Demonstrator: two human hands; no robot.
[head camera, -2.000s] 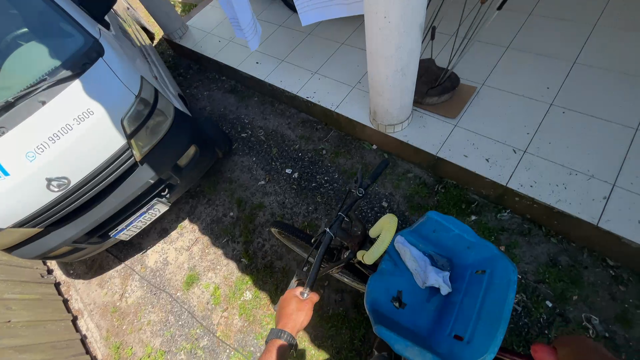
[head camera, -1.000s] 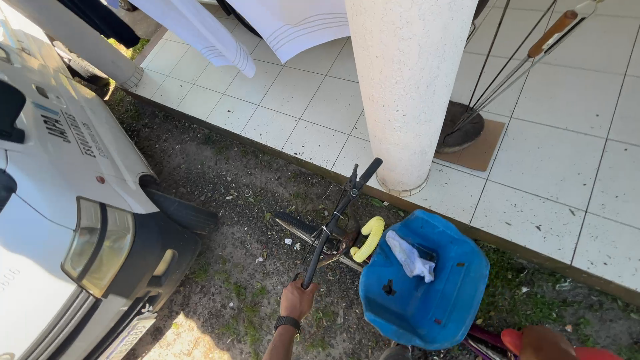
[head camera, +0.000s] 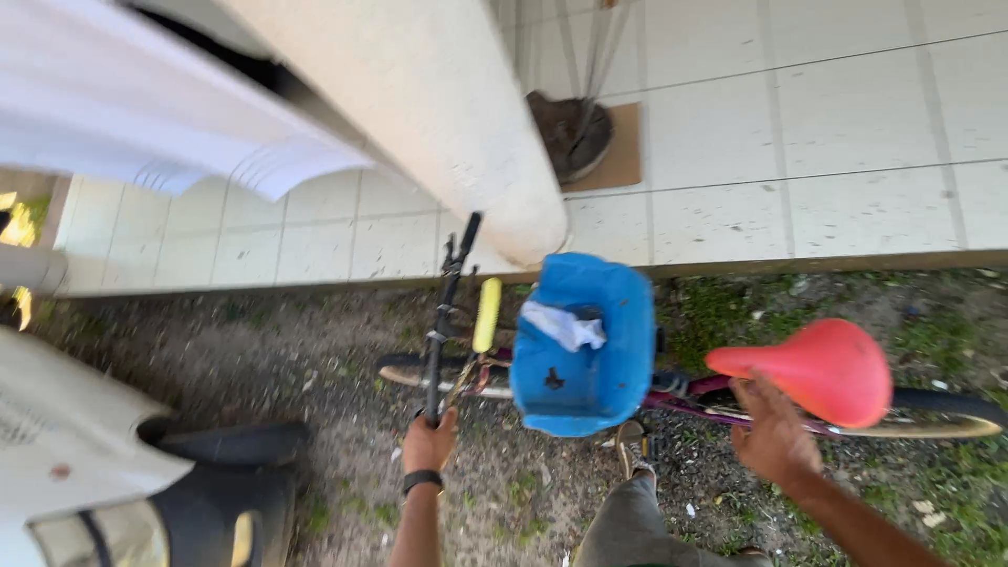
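Observation:
My left hand (head camera: 429, 449), with a dark band at the wrist, is closed around the near grip of a bicycle's black handlebar (head camera: 443, 315). Behind the bar a blue plastic child seat (head camera: 622, 346) is mounted on the frame, a crumpled white cloth (head camera: 563, 325) lying in it. A yellow padded piece (head camera: 487, 315) stands between bar and seat. My right hand (head camera: 776, 429) touches the near edge of the red saddle (head camera: 827, 370) with its fingers; whether it grips is not clear. The purple frame (head camera: 669, 403) shows below the blue seat.
A white pillar (head camera: 472, 150) rises from the tiled porch (head camera: 724, 197) beside the handlebar's far end. White cloths (head camera: 197, 102) hang at upper left. The white vehicle's front corner (head camera: 71, 441) is at lower left. A dark stand base (head camera: 571, 134) rests on cardboard. My shoe (head camera: 632, 449) is beside the bicycle.
The view has swung right, and the saddle and rear wheel now show fully. My left hand stays on the handlebar grip. My right hand now shows clearly at the saddle.

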